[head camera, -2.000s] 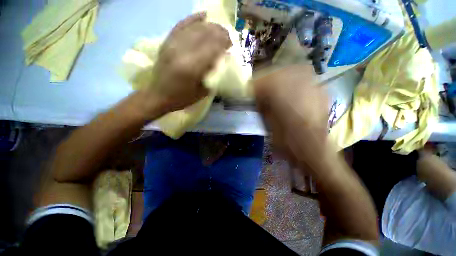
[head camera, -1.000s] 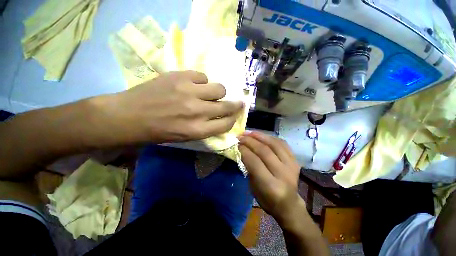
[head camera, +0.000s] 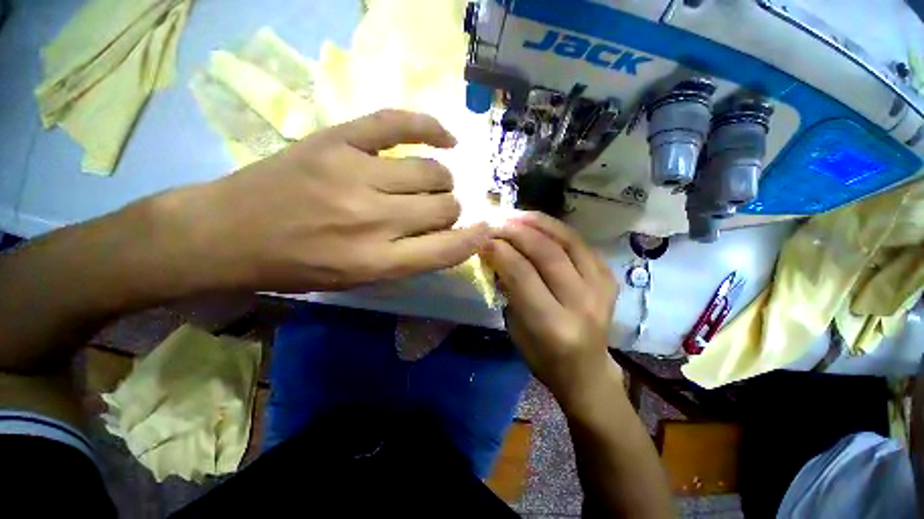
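Note:
A pale yellow workpiece (head camera: 410, 56) lies on the table left of the presser foot and needle area (head camera: 507, 142), washed out by the lamp. My left hand (head camera: 344, 203) rests on it, fingers spread, with its lower fingertips at the cloth's near edge. My right hand (head camera: 555, 294) pinches the edge of the cloth just below the needle area, its fingertips touching or nearly touching those of my left hand. A frayed corner of the cloth hangs between the hands. The overlock machine (head camera: 608, 30) stands at the right.
Cut panels (head camera: 111, 76) lie at the far left. A red thread snips (head camera: 713, 316) and a thin silver item (head camera: 638, 276) lie right of my hand. A neighbour's yellow pieces (head camera: 780, 304) are at the right, beside a person's sleeve (head camera: 846, 482). A yellow bundle (head camera: 187, 405) is low left.
Since two seconds ago, my hands have come down from lifted, blurred positions onto the cloth by the machine. In the last second, both hands and the cloth edge have moved slightly up toward the needle area.

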